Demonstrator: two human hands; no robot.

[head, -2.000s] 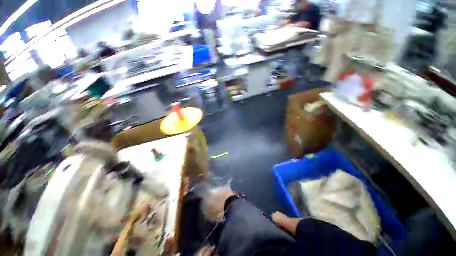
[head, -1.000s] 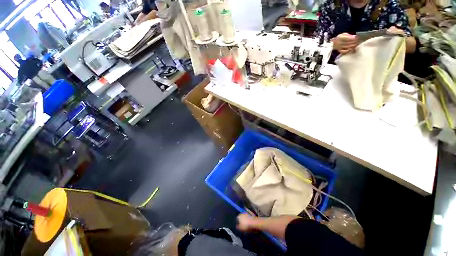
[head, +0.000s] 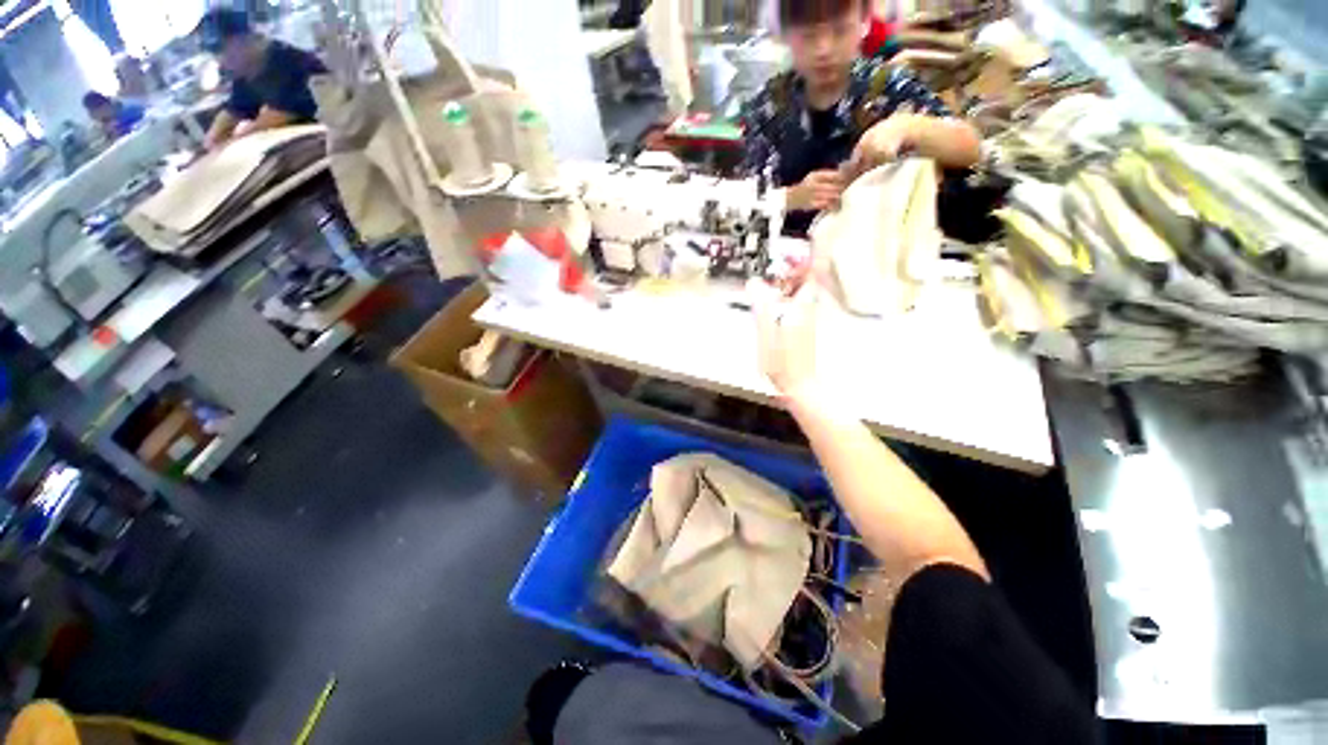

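My right hand point(head: 789, 347) is stretched forward over the white sewing table point(head: 932, 381), beside the beige bag point(head: 878, 240) that a person across the table holds. It is blurred; whether its fingertips touch the bag, or are open or closed, is unclear. My left hand is not in view. A blue crate point(head: 551, 578) stands on the floor below the table's edge, with a beige bag point(head: 711, 550) and thin looped straps inside it.
A white sewing machine point(head: 655, 218) with thread cones point(head: 533, 150) stands behind the table. A brown carton point(head: 503, 429) is left of the crate. Beige pieces with yellow edges point(head: 1151, 240) are piled at right on a shiny metal bench point(head: 1209, 553). Another person works at upper left.
My right arm has moved from above the crate forward over the table. The view has turned right, bringing in the pile and metal bench. The seated person's bag has moved nearer their body.
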